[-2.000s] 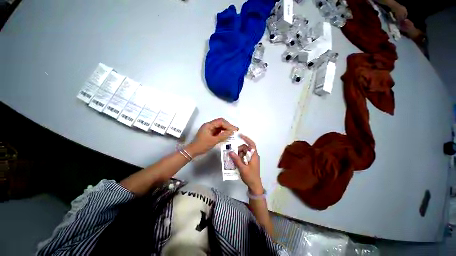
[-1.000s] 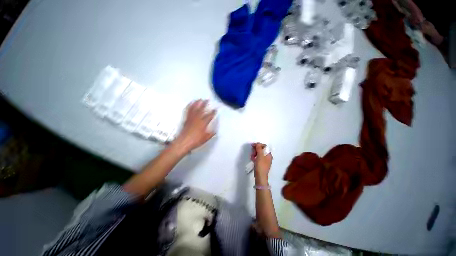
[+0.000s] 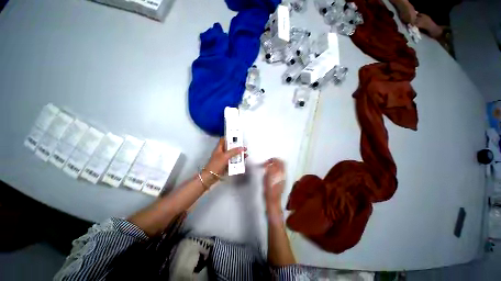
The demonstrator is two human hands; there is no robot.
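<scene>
My left hand [image 3: 222, 159] is closed around the lower half of a white unit carton [image 3: 233, 126], which has a dark picture on its front and is held just below the blue cloth. My right hand [image 3: 273, 178] is to the right of the carton, apart from it and blurred. A pale patch shows at its palm, but I cannot tell whether it holds anything. A row of several white cartons [image 3: 93, 152] lies side by side at the left, barcodes towards the near edge. Clear bottles with dark caps [image 3: 294, 55] lie in a loose pile, with white cartons [image 3: 324, 63] among them.
A blue cloth [image 3: 217, 82] lies left of the pile and a rust cloth [image 3: 340, 200] lies right of it. A white carton block [image 3: 145, 6] is at the top left. A small dark object [image 3: 460, 222] is near the right edge. Another person's hands [image 3: 420, 22] are at the top right.
My left hand has left the row's right end and now grips a carton. My right hand has stayed near the table's front. The carton at the pile's lower right is gone. The view has shifted.
</scene>
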